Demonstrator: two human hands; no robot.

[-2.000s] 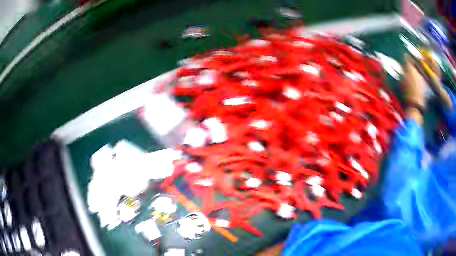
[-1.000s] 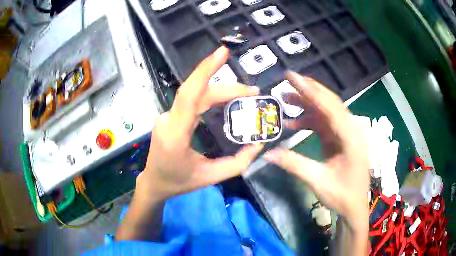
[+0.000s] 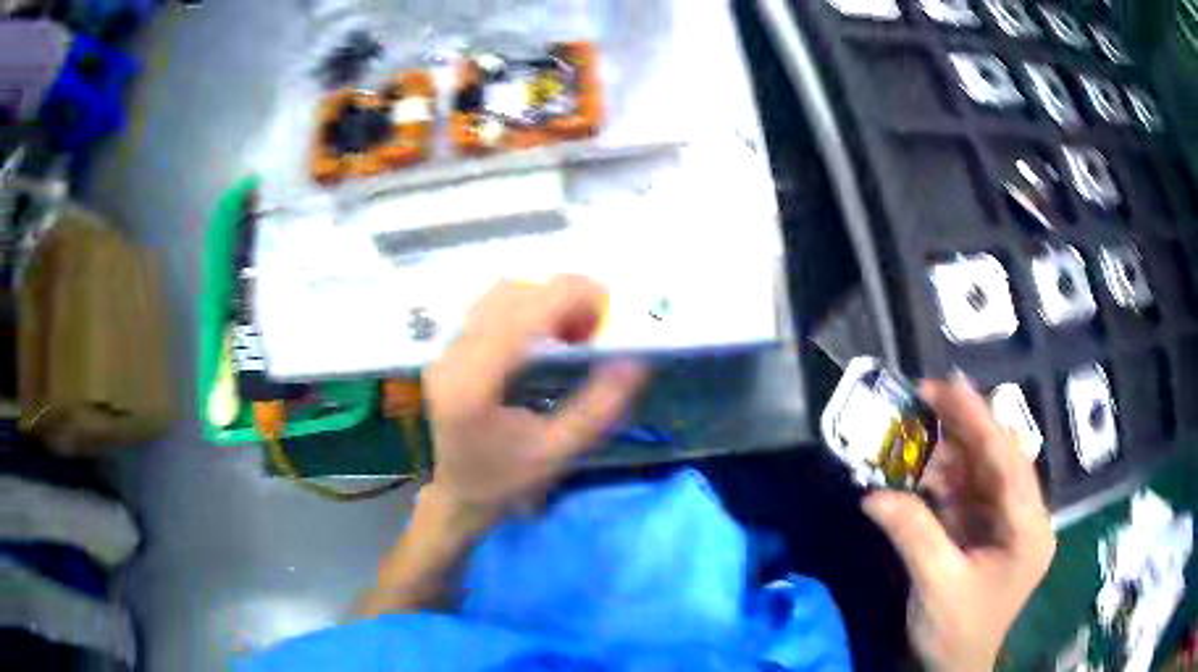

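My right hand [image 3: 970,525] holds an open watch case [image 3: 880,423] by its edge, between thumb and fingers, at the foam tray's near left side. The case has a silver rim, a white block and yellow flex. My left hand [image 3: 519,394] is blurred in front of the bench press machine's front panel [image 3: 618,276]. Its fingers are bent and apart, with nothing seen in them. Part of a yellow-red button shows behind its fingertips. Two orange fixtures stand on the machine; the right one [image 3: 528,99] holds a unit with yellow parts, the left one [image 3: 373,127] has a dark round recess.
The black foam tray [image 3: 907,190] at right holds several pale back covers [image 3: 974,297] and a small dark-and-white piece. White film pieces [image 3: 1143,565] lie on green mat at lower right. A green basket [image 3: 226,315] and orange-handled tools hang left of the machine. A brown box [image 3: 92,335] is far left.
The view has turned left toward the machine. My left hand has let go of the watch case and is over at the machine front. The case is now in my right hand.
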